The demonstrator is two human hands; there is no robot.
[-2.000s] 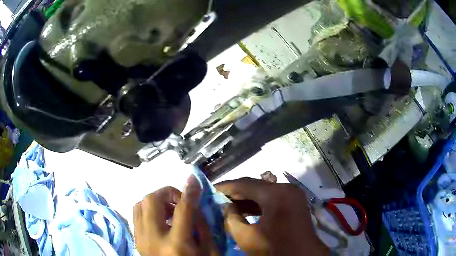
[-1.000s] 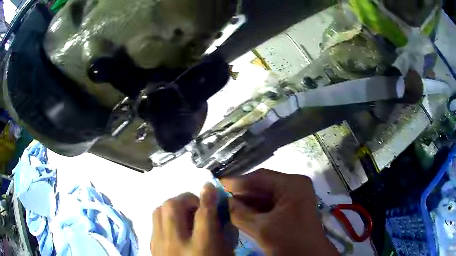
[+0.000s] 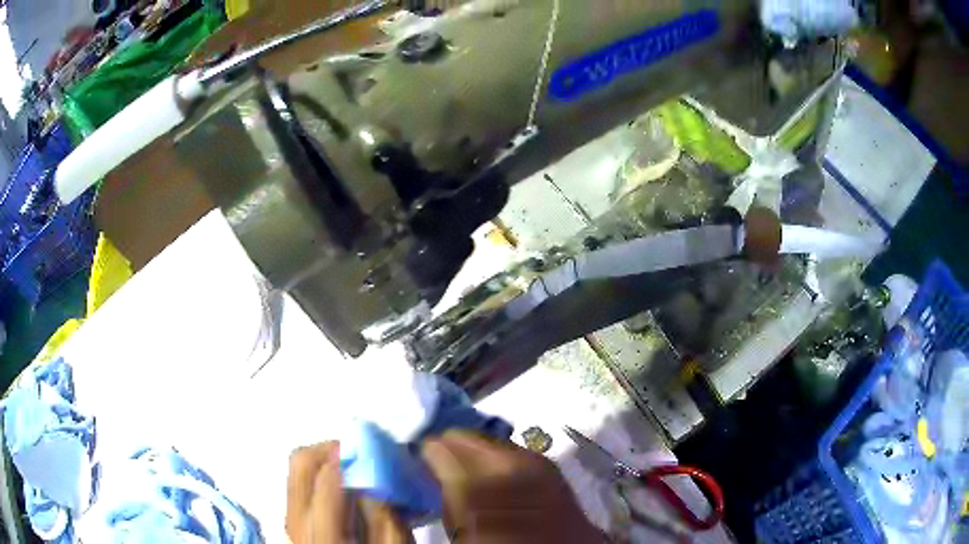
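The light-blue workpiece (image 3: 388, 470) is bunched between my two hands, just below the needle area (image 3: 412, 338) of the sewing machine; a white part and a darker blue part of it show at its top. My left hand (image 3: 324, 499) grips its left side, partly cut off by the bottom edge. My right hand (image 3: 505, 494) grips its right side, slightly blurred. Whether the piece touches the presser foot cannot be told. The olive-grey machine head (image 3: 319, 181) is above, with a white tape (image 3: 648, 253) along the dark arm.
Red-handled scissors (image 3: 696, 497) lie right of my right hand, with a small brown lump (image 3: 537, 438) by the tips. Light-blue pieces (image 3: 159, 499) are piled at lower left on the white tabletop (image 3: 181, 372). A blue basket (image 3: 836, 446) at right holds face-decorated pieces (image 3: 890, 468).
The view has shifted, showing more of the machine head and basket. The workpiece is now spread wider between my hands, with more light-blue fabric showing. Both hands still hold it.
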